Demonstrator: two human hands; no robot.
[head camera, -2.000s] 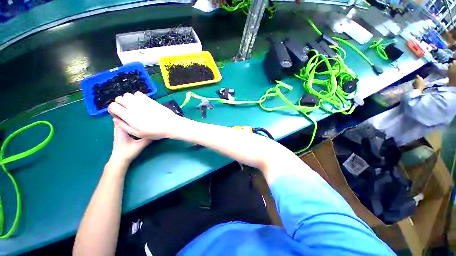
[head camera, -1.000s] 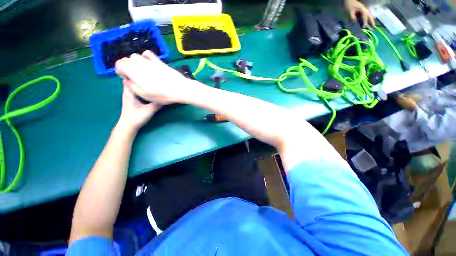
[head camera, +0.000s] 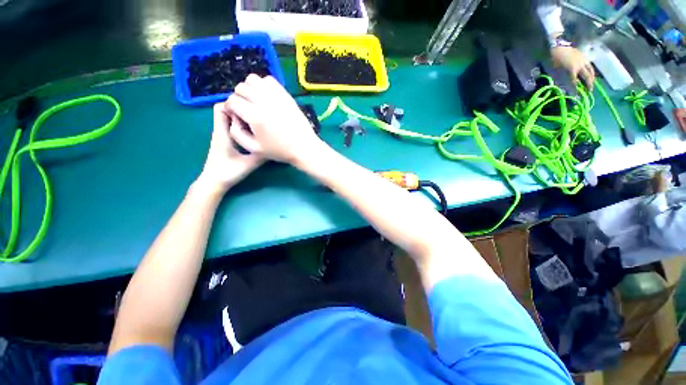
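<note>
My left hand (head camera: 229, 154) and my right hand (head camera: 267, 120) are pressed together above the bench, the right over the left. They close around a black piece (head camera: 241, 147); only a small dark part shows between the fingers, so its shape is hidden. A black plug (head camera: 309, 116) on a green cable (head camera: 391, 129) lies just right of my hands. Two small grey-black fittings (head camera: 350, 129) lie beside the cable. The orange electric screwdriver (head camera: 400, 180) lies partly behind my right forearm.
Blue tray (head camera: 180, 74) and yellow tray (head camera: 380, 60) hold black parts, with a white tray (head camera: 301, 28) behind. A looped green cable (head camera: 81, 138) lies left. Black housings (head camera: 489, 79) and tangled green cables (head camera: 553, 113) lie right, by another person's hand (head camera: 573, 63). A carton (head camera: 514, 263) stands below.
The view has shifted, so the bench items sit differently in the picture. My hands stay clasped together around the dark piece. Another person's hand has come in at the upper right, by the black housings.
</note>
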